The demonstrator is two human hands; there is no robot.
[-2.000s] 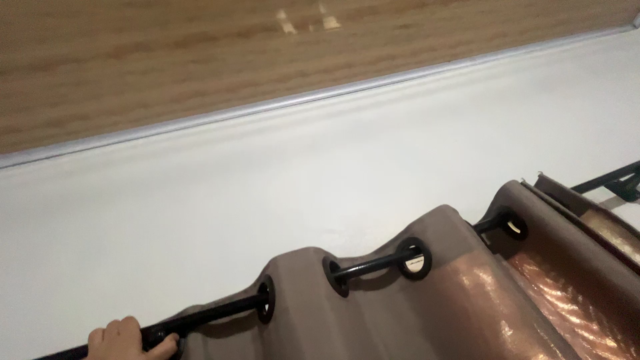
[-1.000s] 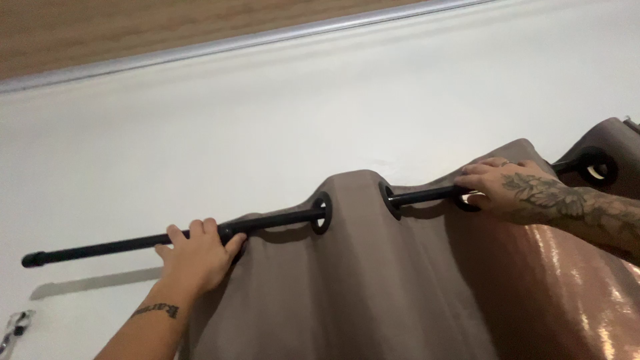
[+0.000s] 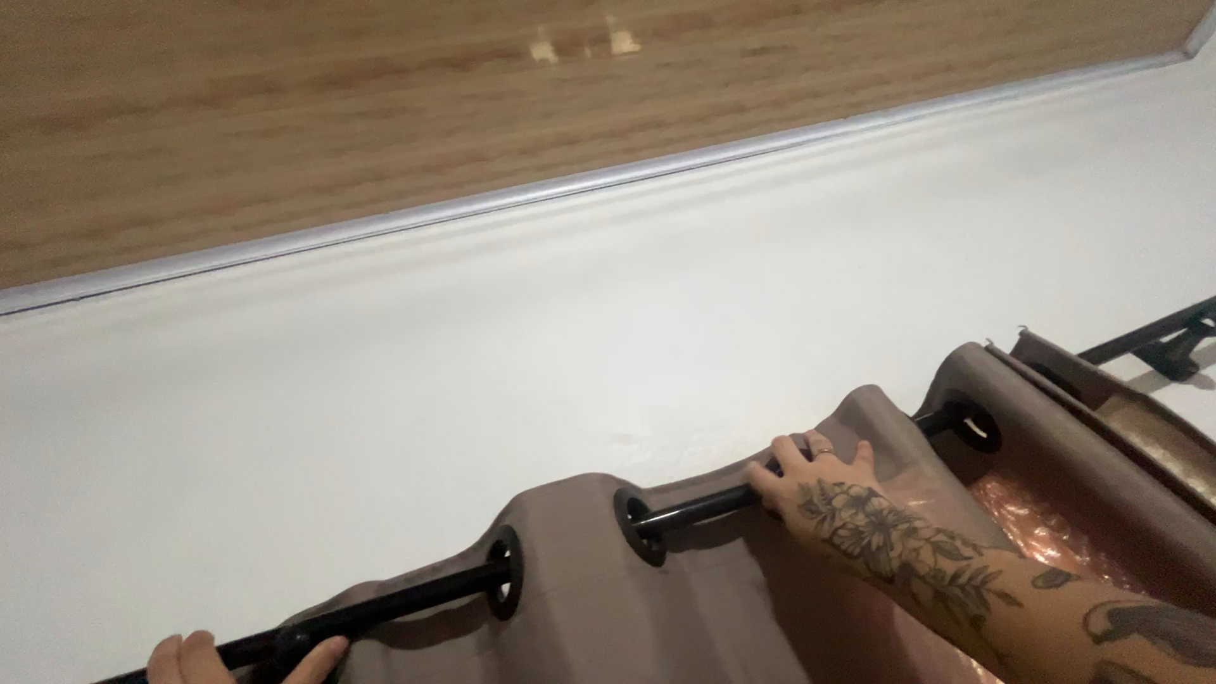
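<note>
A taupe grommet curtain (image 3: 589, 560) hangs in folds from a black curtain rod (image 3: 408, 600), which runs through its dark round eyelets. At the bottom left my left hand (image 3: 223, 665) is partly cut off by the frame; its fingers and thumb are around the rod beside the curtain's outer edge. My right hand (image 3: 817, 475), tattooed along the forearm and with a ring on one finger, grips the rod between two eyelets, fingers over the top. Its palm side is hidden. Further right, the curtain is bunched in tighter folds with a shiny coppery face showing.
A black rod bracket (image 3: 1178, 351) holds the rod near the right edge. Behind the curtain is a white wall (image 3: 380, 408). Above it runs a pale trim strip (image 3: 532, 193) along a wood-look ceiling (image 3: 380, 104).
The view has swung up and to the right since one second ago. My right hand, out of view two seconds ago, is on the rod in the last two frames.
</note>
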